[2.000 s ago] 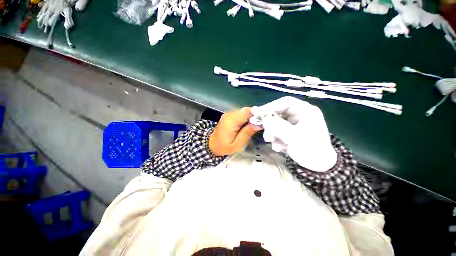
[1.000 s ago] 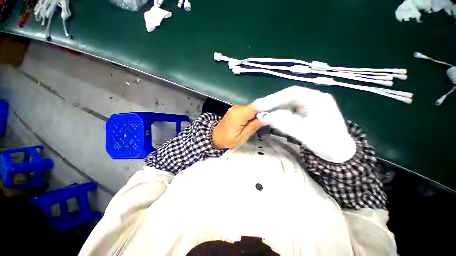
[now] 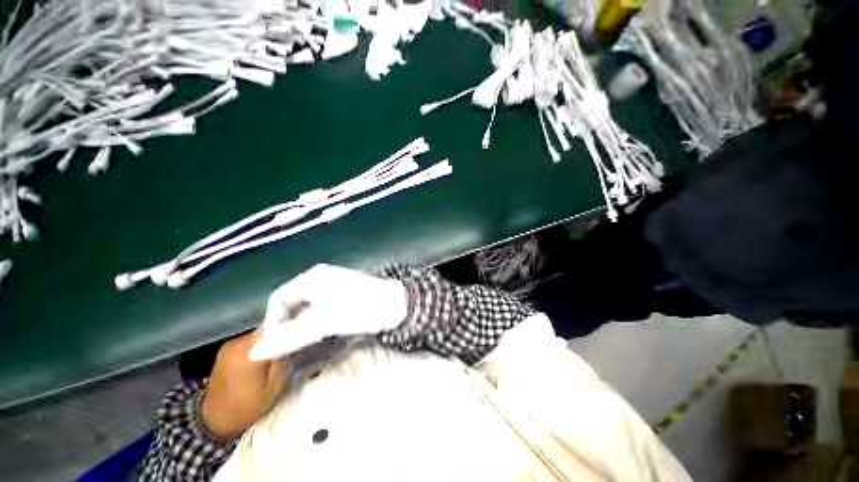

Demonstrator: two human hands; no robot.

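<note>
A group of white splitter cables (image 3: 311, 209) lies side by side on the green bench (image 3: 283, 122), in front of me. My right hand (image 3: 325, 306), in a white glove, is just below the cables, with its fingertips against my left hand. My left hand (image 3: 245, 381) is bare and sits at the bench's near edge, touching the right hand. Whether anything is held between the two hands is hidden; the fingers cover the spot.
A large loose pile of white cables (image 3: 160, 47) is at the far left. White scraps (image 3: 386, 36) lie beside it. Tied cable bundles (image 3: 565, 94) lie to the right. A person in dark clothing (image 3: 753, 221) is at the far right, near a yellow item (image 3: 617, 14).
The view has swung to the right, bringing the tied bundles and the person into sight. The cable group appears further left and tilted. My hands remain together.
</note>
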